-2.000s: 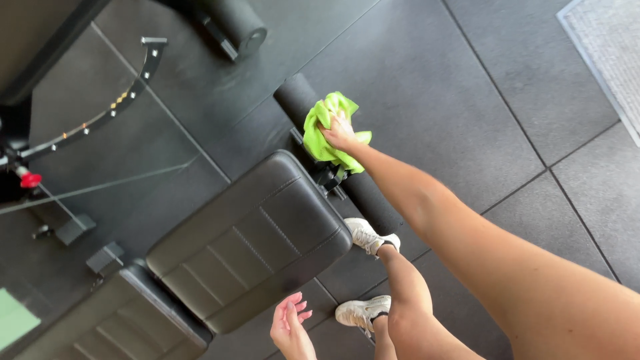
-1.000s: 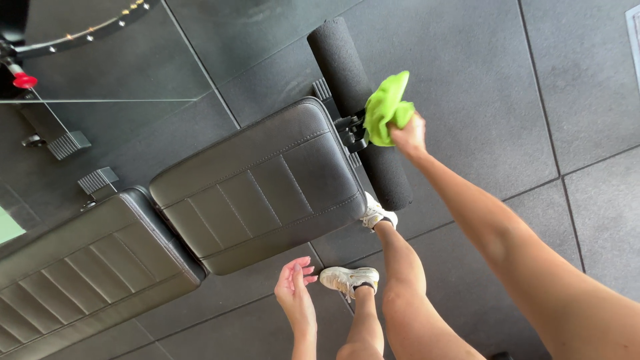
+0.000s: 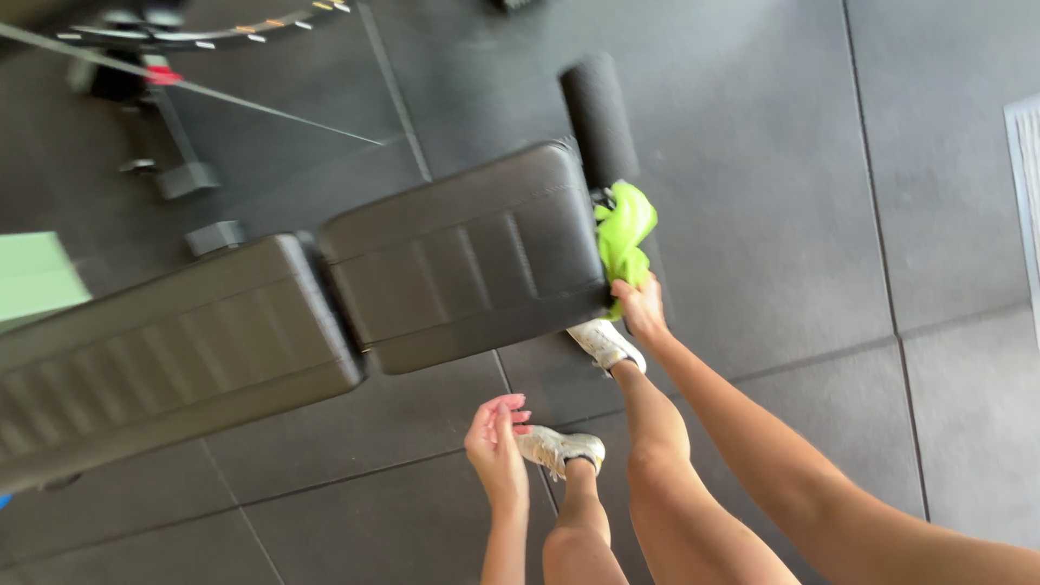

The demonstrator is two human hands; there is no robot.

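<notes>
My right hand (image 3: 642,307) grips a lime-green cloth (image 3: 626,231) at the end of a black padded weight bench's seat (image 3: 471,260). The cloth lies against the seat's end and over the middle of a black foam roller (image 3: 600,118), hiding part of it. Empty, my left hand (image 3: 500,439) hangs below the bench with its fingers loosely curled and apart. A longer ribbed back pad (image 3: 179,349) adjoins the seat on the left.
My white sneakers (image 3: 561,451) stand on dark floor tiles near the bench's end. A metal frame with a red knob (image 3: 162,75) is at the upper left, and a pale green panel (image 3: 36,272) at the left edge. A light grating (image 3: 1028,171) lies at the right edge.
My right hand and the cloth have moved from the outer side of the roller to the seat's end. The left hand stays empty below the bench. The view has shifted.
</notes>
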